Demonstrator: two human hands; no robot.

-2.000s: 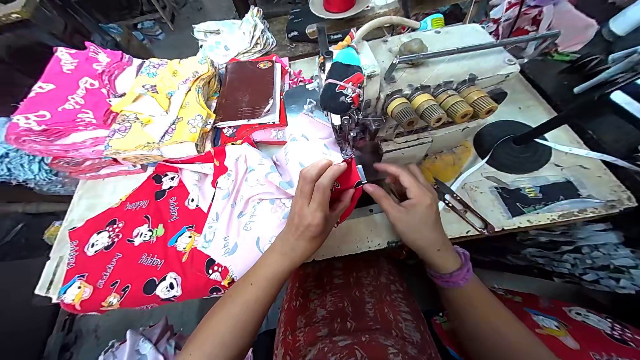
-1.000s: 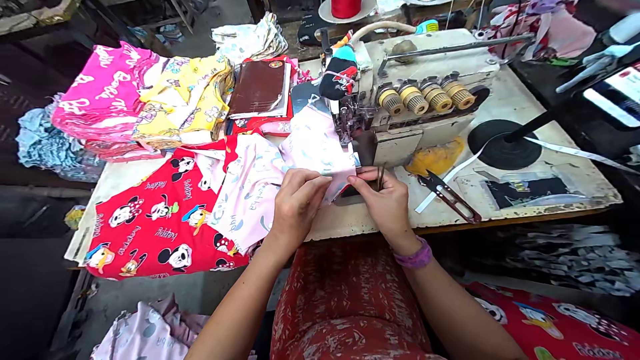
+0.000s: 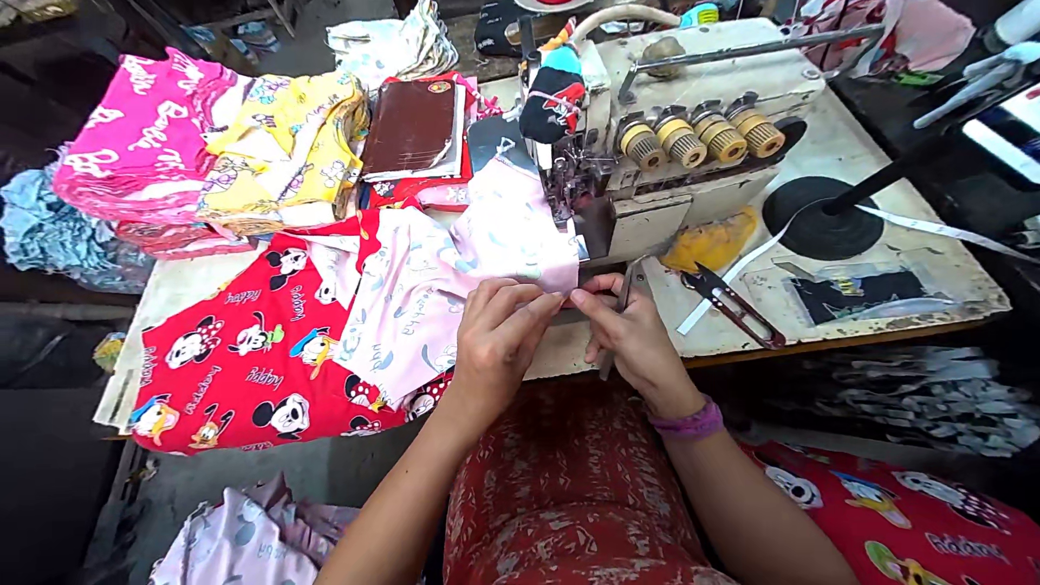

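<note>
My left hand (image 3: 500, 341) pinches the near edge of a pale pink printed fabric piece (image 3: 414, 284), just in front of the overlock sewing machine (image 3: 699, 122). My right hand (image 3: 630, 329) grips the same edge at its right corner with thumb and forefinger. A slim metal tool, seemingly small snips (image 3: 626, 292), is also held within that hand. The pink fabric runs up to the needle area beside the presser foot and lies partly over red cartoon-print fabric (image 3: 244, 357). Thread snips with dark handles (image 3: 735, 309) lie on the table right of my right hand.
Pink and yellow fabric stacks (image 3: 154, 146) stand at the left, beside a brown notebook (image 3: 412, 126). A black disc (image 3: 821, 218) with white tape and a plastic packet (image 3: 861, 292) are on the right. The worn table edge (image 3: 894, 331) runs before the machine.
The fabric edge between my hands has turned from showing red with a small label to showing mostly pale pink. My right hand has drawn in close to my left hand.
</note>
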